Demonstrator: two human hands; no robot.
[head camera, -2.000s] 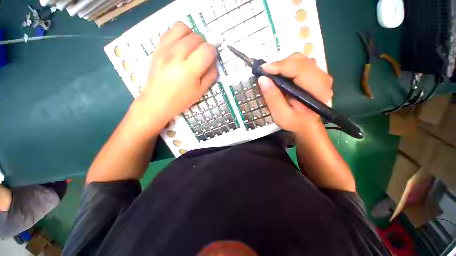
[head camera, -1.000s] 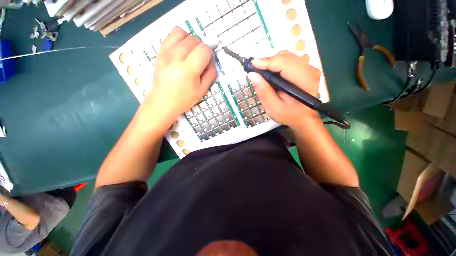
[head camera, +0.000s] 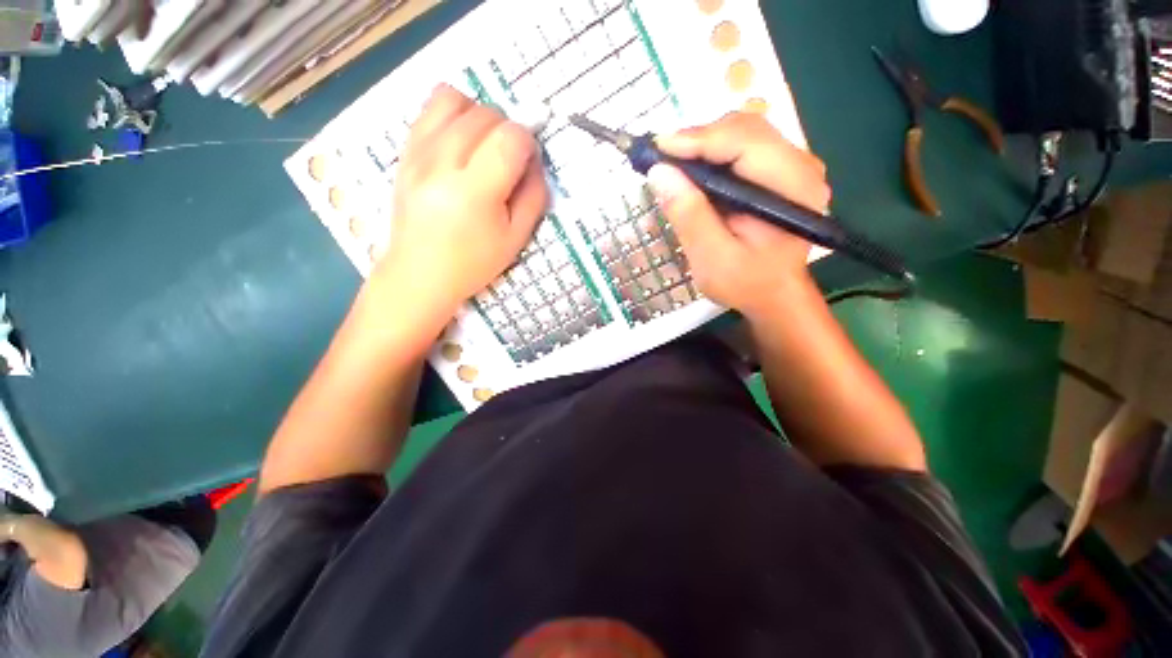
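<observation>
A white pallet (head camera: 450, 377) with rows of round tan holes along two edges lies in front of me. It bears PCB panels (head camera: 540, 302) in blocks of small grey rectangles with green strips. My right hand (head camera: 745, 212) holds the black soldering iron (head camera: 784, 212) like a pen, its tip over the upper middle of the panels. My left hand (head camera: 465, 193) rests on the pallet with curled fingers, close left of the tip. Thin solder wire (head camera: 206, 144) runs from the left to this hand. The fingertips' hold is partly hidden and blurred.
Stacked pallets (head camera: 244, 45) stand at the upper left, near small metal pieces (head camera: 125, 106) and a blue bin (head camera: 22, 193). Pliers (head camera: 919, 129), a white container (head camera: 952, 13) and a black box (head camera: 1073, 64) are at the right. Another person's arm (head camera: 52, 553) shows lower left.
The view has shifted, so the pliers and black box sit further left and higher. Both hands stay over the same part of the panels, with the iron slightly flatter.
</observation>
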